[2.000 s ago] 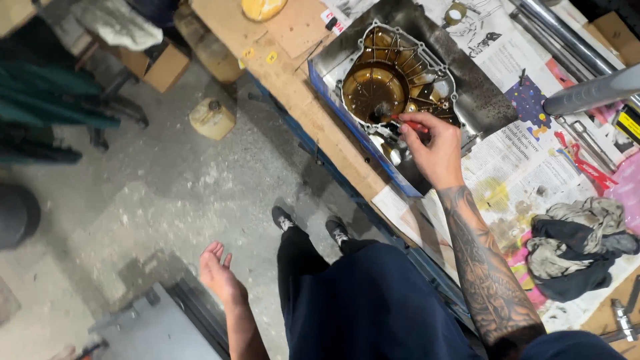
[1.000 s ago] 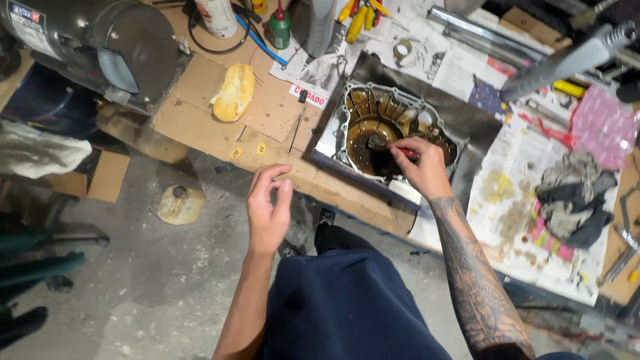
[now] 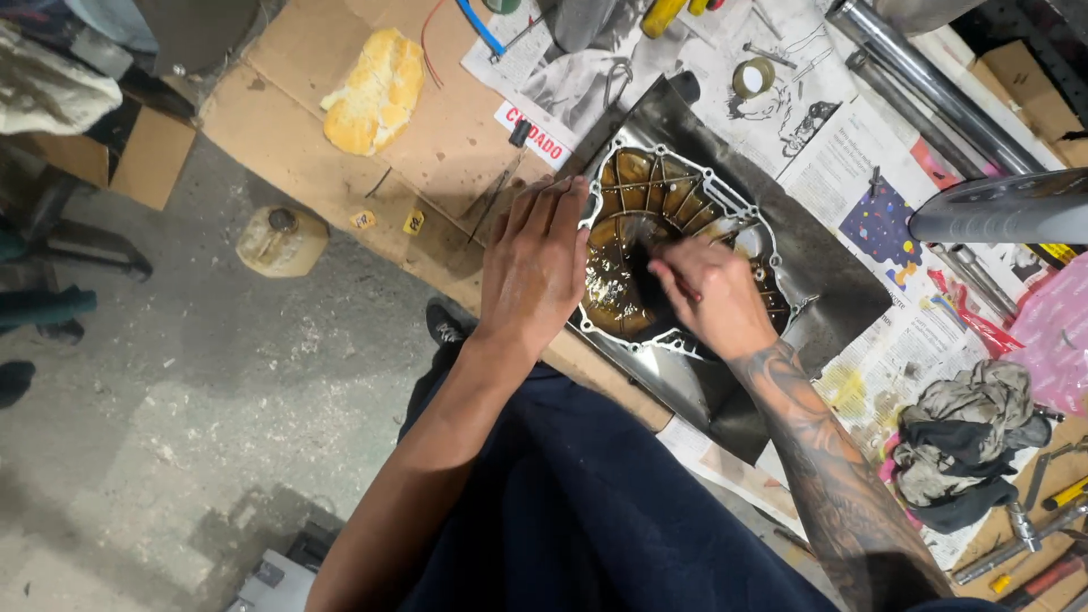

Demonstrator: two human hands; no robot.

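An oily metal engine cover (image 3: 633, 183) lies with its ribbed inside facing up in a dark metal tray (image 3: 837, 293) on the bench. My left hand (image 3: 535, 255) rests against the cover's left rim, fingers together and pointing up the picture. Over the inside of the cover, my right hand (image 3: 710, 289) is closed around a small red-handled tool, of which only a bit of red shows; its working end is blurred and dark. Brown oil coats the cover's floor and ribs.
Cardboard and newspaper (image 3: 837, 170) cover the bench. A bread roll (image 3: 374, 93) lies at upper left, metal tubes (image 3: 943, 89) at upper right. Crumpled rags (image 3: 960, 442) and wrenches lie at right. A plastic jug (image 3: 282, 242) stands on the floor.
My left hand, away from the bench two seconds ago, has come up to the cover's left rim. My right hand stays over the cover with the red-handled tool. The view has shifted.
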